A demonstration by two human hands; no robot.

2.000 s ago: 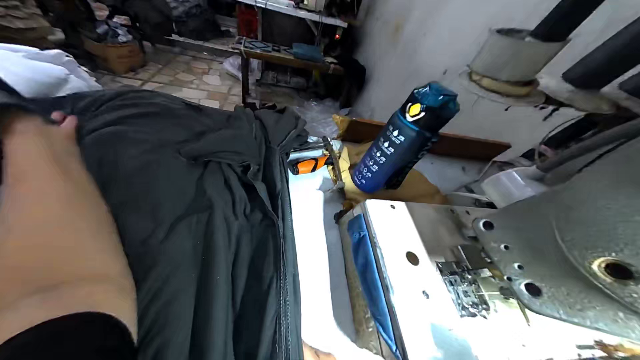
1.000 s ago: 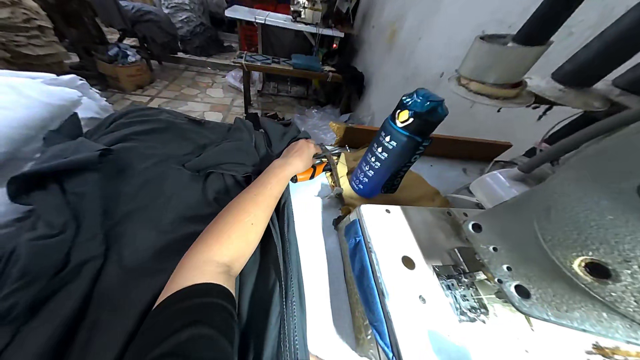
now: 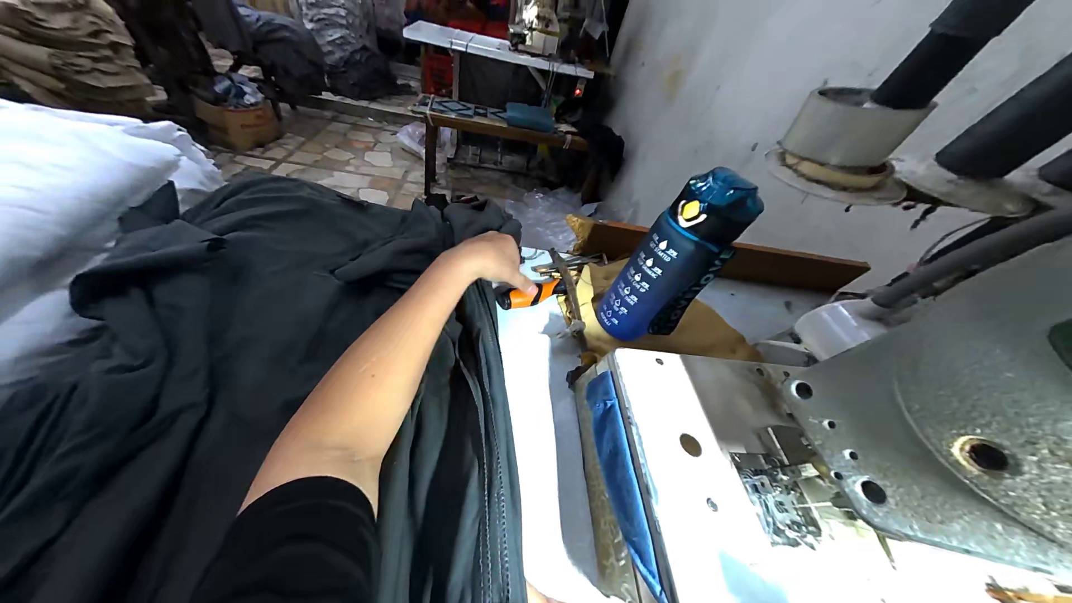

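My left hand point(image 3: 494, 261) reaches over a heap of dark cloth point(image 3: 276, 276), palm down at its far right edge. Its thumb touches the orange and black handle point(image 3: 529, 295) of a tool whose kind I cannot tell. The other fingers are hidden, so a grip cannot be made out. A sliver of skin at the bottom edge, likely my right hand point(image 3: 538, 595), shows beside the cloth's stitched seam. Right of the handle, a blue drinking bottle point(image 3: 662, 268) leans on tan cloth point(image 3: 720, 335). Small metal tools point(image 3: 569, 266) lie by the handle.
An industrial sewing machine point(image 3: 946, 402) fills the right side, with blue cloth point(image 3: 620, 477) along its bed. White cloth point(image 3: 75, 201) is piled at left. A wooden board point(image 3: 787, 260) lies by the wall. Farther off stand a low bench point(image 3: 502, 126) and another sewing machine point(image 3: 534, 29).
My left arm has moved from the far left edge across the dark cloth to the orange handle. Between one second ago and now, the hand has stayed near there.
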